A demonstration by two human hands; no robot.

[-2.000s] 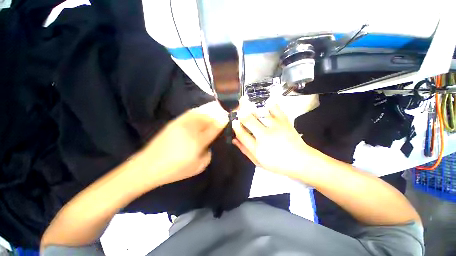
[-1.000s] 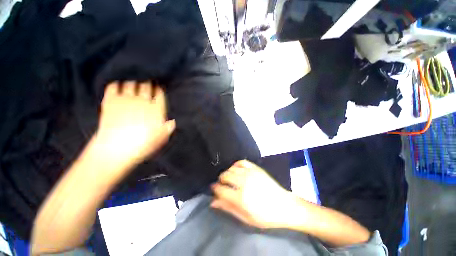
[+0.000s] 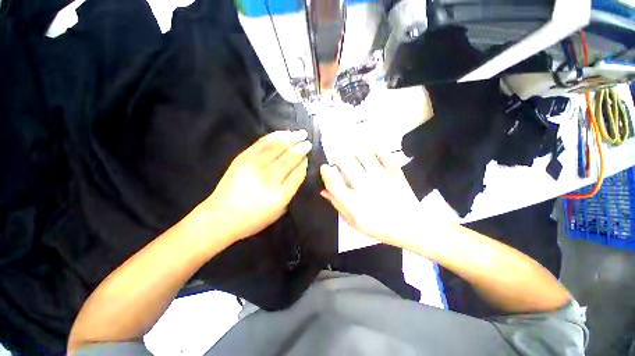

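Note:
Black cloth (image 3: 139,132) is heaped at the left and runs over the near table edge towards my lap. Its right edge passes between my hands to the needle area (image 3: 315,103) of the white sewing machine (image 3: 278,52). My left hand (image 3: 261,182) lies flat on the cloth, its fingertips just short of the presser foot. My right hand (image 3: 372,195) lies beside the cloth edge on the white table, its fingers slightly spread. Neither hand visibly pinches the cloth. The needle itself is too bright and blurred to make out.
Black cut pieces (image 3: 452,139) lie right of my right hand, with smaller ones (image 3: 536,132) further right. An orange cord (image 3: 597,160), a yellow-green coil (image 3: 613,118) and a thin dark tool (image 3: 583,146) are at the table's right end. A blue crate (image 3: 602,212) stands beyond the table edge.
Both hands have moved to the needle area, the left from the cloth heap and the right from the near edge. The cloth edge now lies between them. The machine head shows more fully.

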